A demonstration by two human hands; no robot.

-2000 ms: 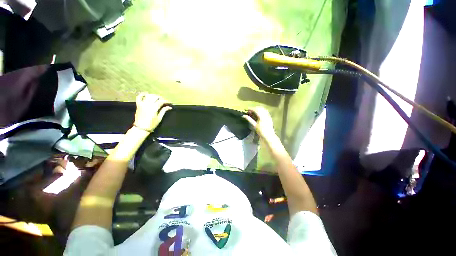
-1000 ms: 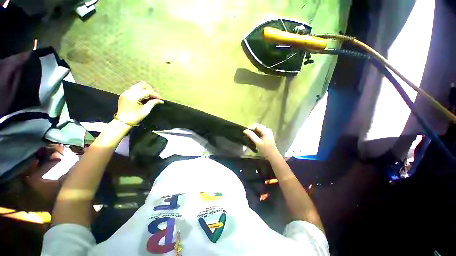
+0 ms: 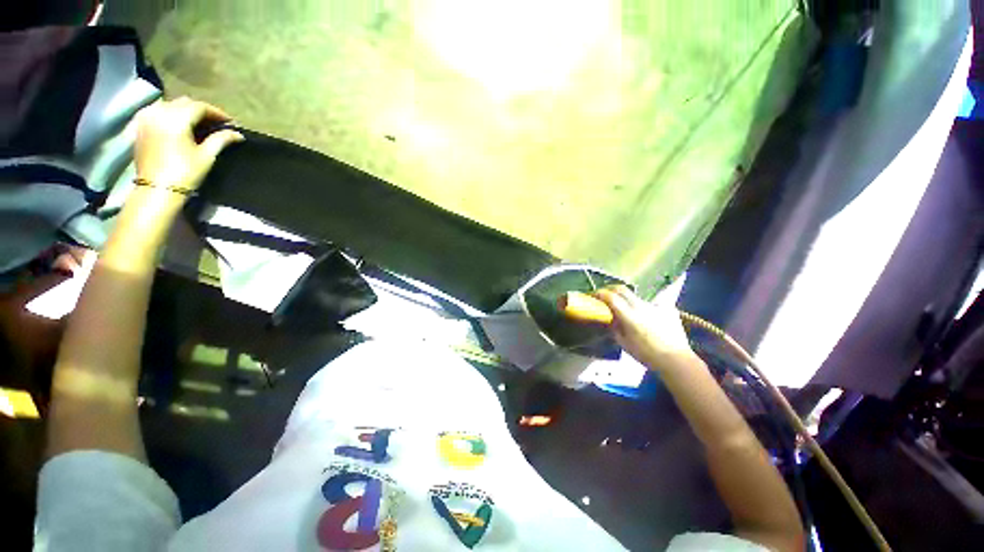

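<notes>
A long dark garment panel [image 3: 367, 208] lies slantwise along the front of the table, with white lining [image 3: 257, 264] and dark strips hanging below it. My left hand [image 3: 178, 146] grips the panel's far left end between thumb and fingers. My right hand [image 3: 637, 321] is closed on the yellow-orange handle [image 3: 586, 308] of the steam iron. The dark iron [image 3: 547, 299], with a pale line around it, is at the panel's right end, its tip pointing left. Whether its soleplate touches the cloth cannot be told.
A stack of dark and grey-blue pieces [image 3: 43, 178] is at left. The yellow-green table cover [image 3: 453, 129] lies beyond the panel. A tan hose [image 3: 779, 404] and a dark hose run down at right. A long white padded form [image 3: 852, 253] stands right of the table.
My right hand has let go of the panel and taken the iron, which has come nearer, to the panel's right end. My left hand has moved left and away from me, along the panel.
</notes>
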